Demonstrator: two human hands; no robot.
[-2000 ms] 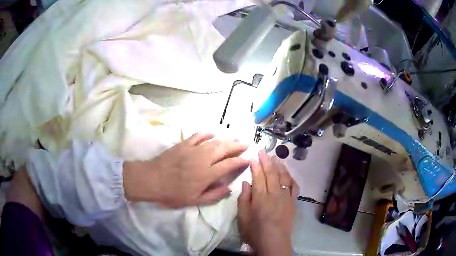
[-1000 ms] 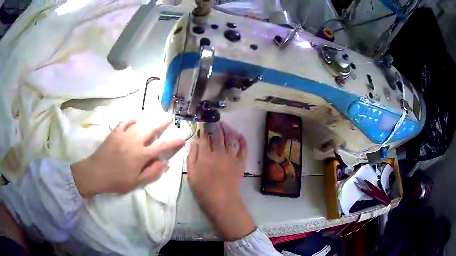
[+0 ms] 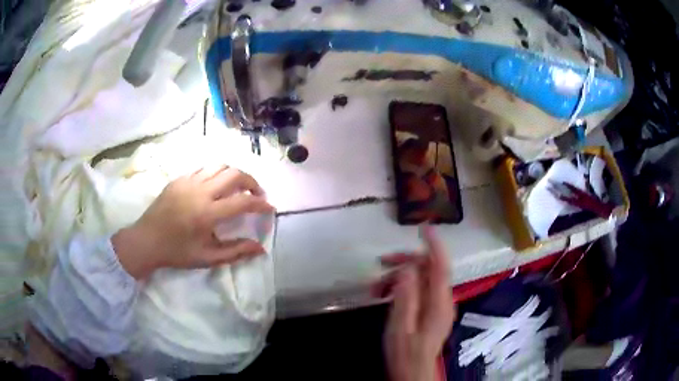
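Observation:
Cream cloth [image 3: 175, 320] is heaped over the left of the table and hangs over its front edge. My left hand [image 3: 201, 219] rests on the cloth just in front of the needle area, fingers curled, with a fold of cloth under and between thumb and fingers. My right hand [image 3: 417, 305] is blurred, raised near the table's front edge below the smartphone [image 3: 426, 164], fingers apart, and nothing shows in it. The presser foot [image 3: 256, 140] of the white and blue sewing machine [image 3: 387, 56] is partly lost in bright light.
The grey lamp head [image 3: 154, 43] is left of the machine head. A yellow-brown tray [image 3: 521, 216] with white pieces and red-handled tools stands at the right. Dark fabric with white strips [image 3: 506, 335] lies below the table edge.
My right hand has left the needle area and moved right and towards me. My left hand has curled its fingers on the cloth. The view has shifted, with the machine higher in the picture.

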